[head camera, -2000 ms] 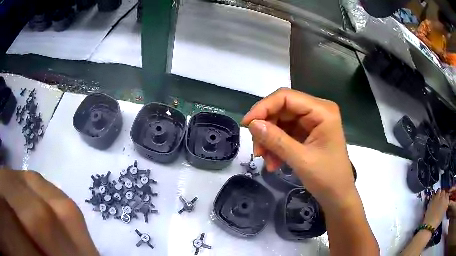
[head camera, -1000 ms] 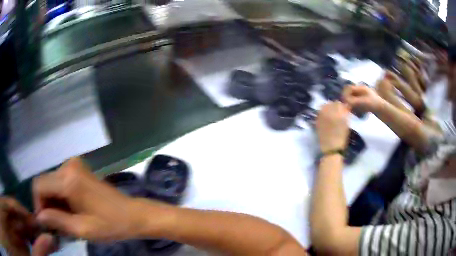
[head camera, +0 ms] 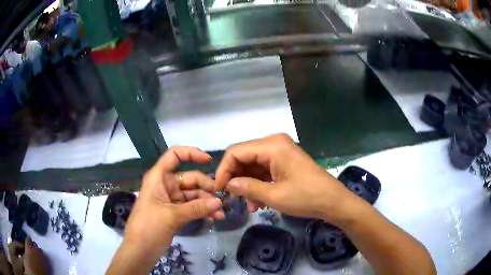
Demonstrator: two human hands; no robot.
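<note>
My left hand (head camera: 167,196), with a ring on one finger, and my right hand (head camera: 280,174) meet fingertip to fingertip above the worktop. A small dark part (head camera: 221,194) is pinched where the fingertips meet; its shape is mostly hidden. Below my hands stand black housings, open side up, including one (head camera: 266,251) near the bottom and one (head camera: 329,241) under my right forearm. Another housing with a white spot (head camera: 359,183) is at the right. A pile of star-shaped inserts (head camera: 171,260) and a loose one (head camera: 218,263) lie at the bottom.
A green post with red tape (head camera: 113,52) rises at the left. Beyond the white worktop (head camera: 414,215) runs a dark green belt (head camera: 334,96) with white sheets. More housings (head camera: 465,142) are at the right. Another person's hand (head camera: 33,260) is at the lower left.
The view has swung right and then back left. Both hands are now together in the middle, where two seconds ago they were apart. One marked housing now shows at the right.
</note>
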